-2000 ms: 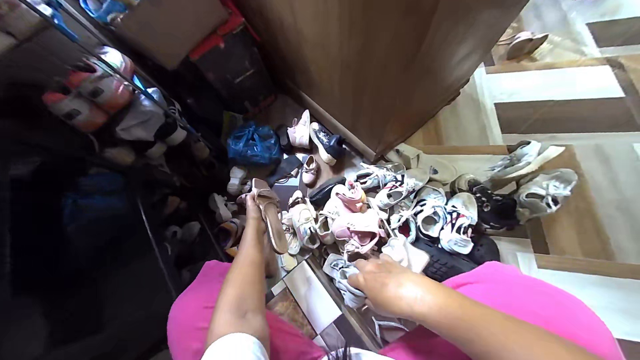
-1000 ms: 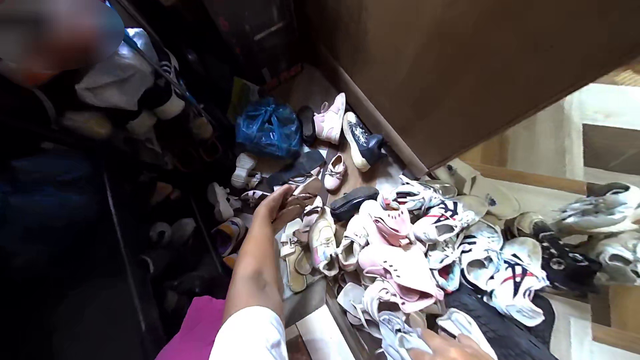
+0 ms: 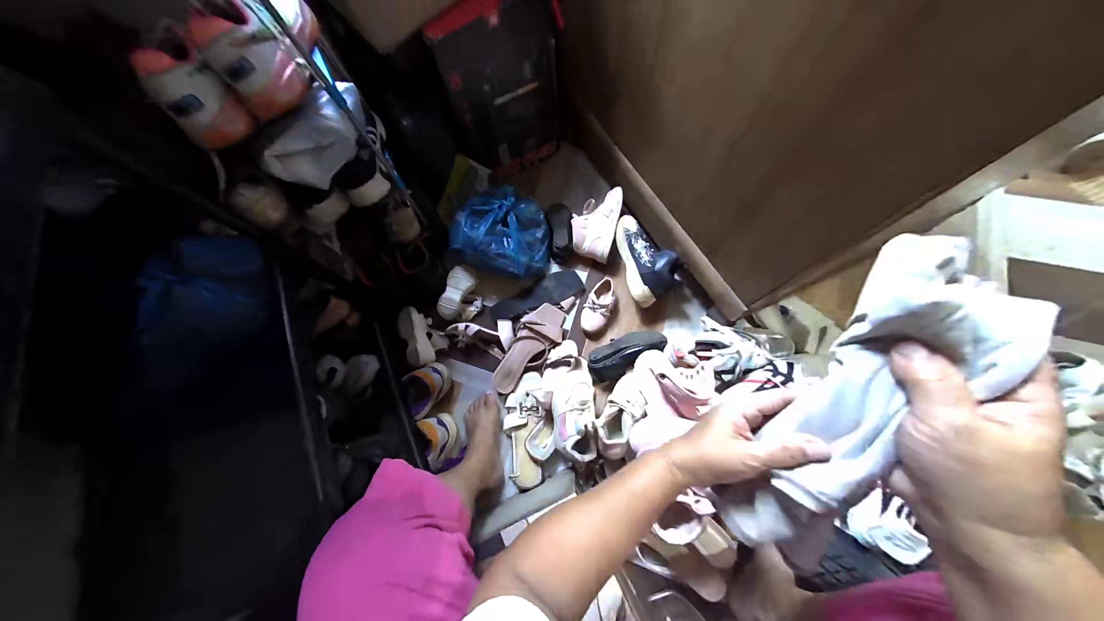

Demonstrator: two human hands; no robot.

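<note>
A crumpled white cloth is held up between both hands at the right, above the shoes. My left hand pinches its lower left edge between thumb and fingers. Bunched cloth fills my right hand, its thumb on top. Beneath and left of the cloth lie pink shoes and white sneakers. A brown flat sandal rests farther left, near a black shoe. The cloth hides part of the shoe pile.
A dark shoe rack with sneakers stands at the left. A tied blue plastic bag and a dark box are at the back. A brown wooden panel borders the floor. My bare feet are among the shoes.
My left hand has moved right from beside the brown sandal to the white cloth. The cloth is now raised in both hands. The view has shifted.
</note>
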